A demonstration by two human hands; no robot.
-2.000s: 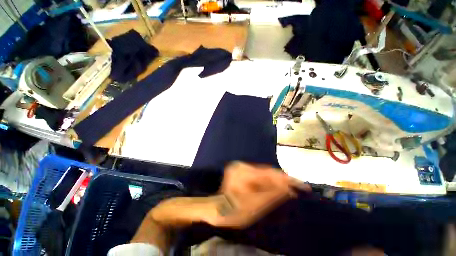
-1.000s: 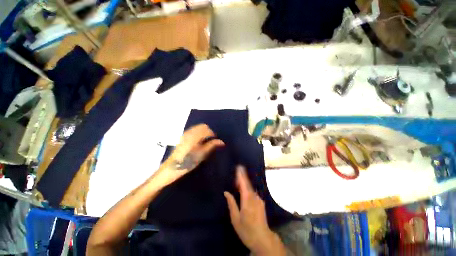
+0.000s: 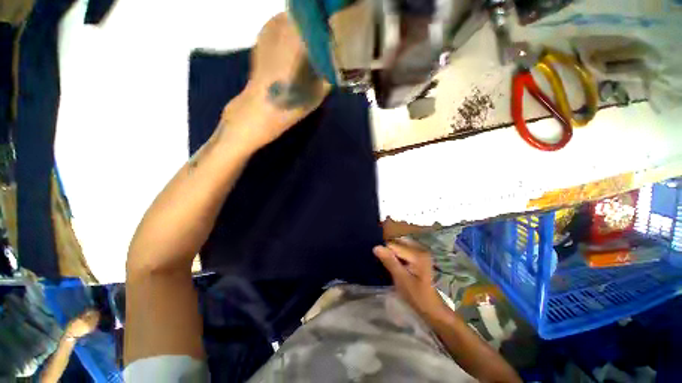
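Observation:
A dark navy cloth panel (image 3: pixel 292 202) lies on the white table beside the sewing machine and hangs over the front edge towards my lap. My left hand (image 3: pixel 288 63) rests on its far part, close to the machine head (image 3: pixel 404 52); its fingers are partly hidden behind the teal machine part. My right hand (image 3: pixel 406 265) is at the panel's near right edge by the table edge, thumb and fingers closed on the cloth edge. The needle area cannot be made out.
Scissors with red and yellow loops (image 3: pixel 542 105) lie on the machine bed. A blue plastic basket (image 3: pixel 550 295) with red and yellow packets is below right. A long navy strip (image 3: pixel 36 142) lies at the left. Another person's hand (image 3: pixel 81 324) shows at lower left.
The view has moved closer and lower. My left hand has moved forward to the machine head. My right hand has gone from lying over the panel to its near right edge.

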